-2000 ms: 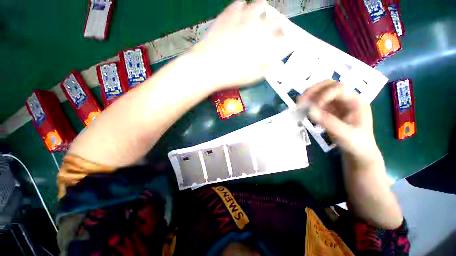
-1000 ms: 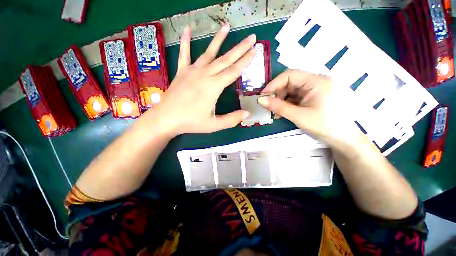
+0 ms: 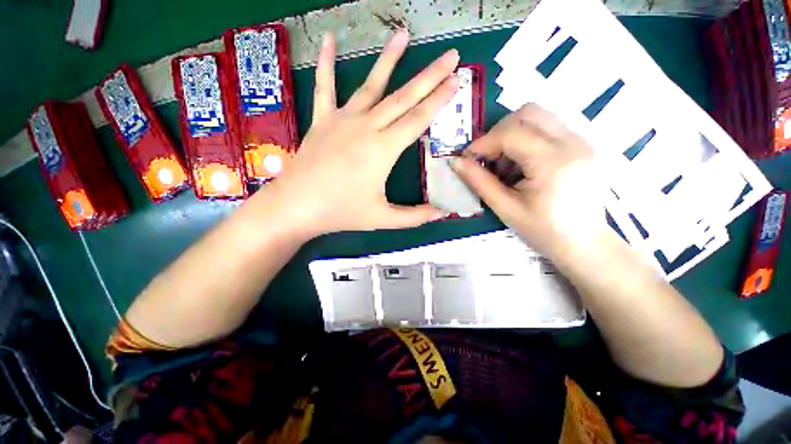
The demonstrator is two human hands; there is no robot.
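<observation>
A red unit [image 3: 469, 82] lies upright in front of me, its patterned area at the far end. A grey adhesive piece [image 3: 449, 186] covers its near end. My right hand [image 3: 531, 178] pinches the piece's upper edge between thumb and fingertips. My left hand [image 3: 357, 147] is spread open, its thumb at the piece's lower left corner and its fingertips by the unit's far left edge; it grips nothing. The loaded sticker sheet [image 3: 453, 295] lies nearest my body with several grey rectangles; its right part is partly under my right forearm.
Several red units [image 3: 201, 130] stand in a row at left, with a thicker stack [image 3: 85, 169] at far left. White waste sheets [image 3: 642, 113] are heaped right of the unit. A red stack [image 3: 737, 78] and a single unit [image 3: 765, 243] are far right. A pale metal rail [image 3: 347, 43] runs behind.
My left hand has left the waste sheets and now spreads beside the unit. My right hand has moved left to the unit with the grey piece, which now lies over the orange end.
</observation>
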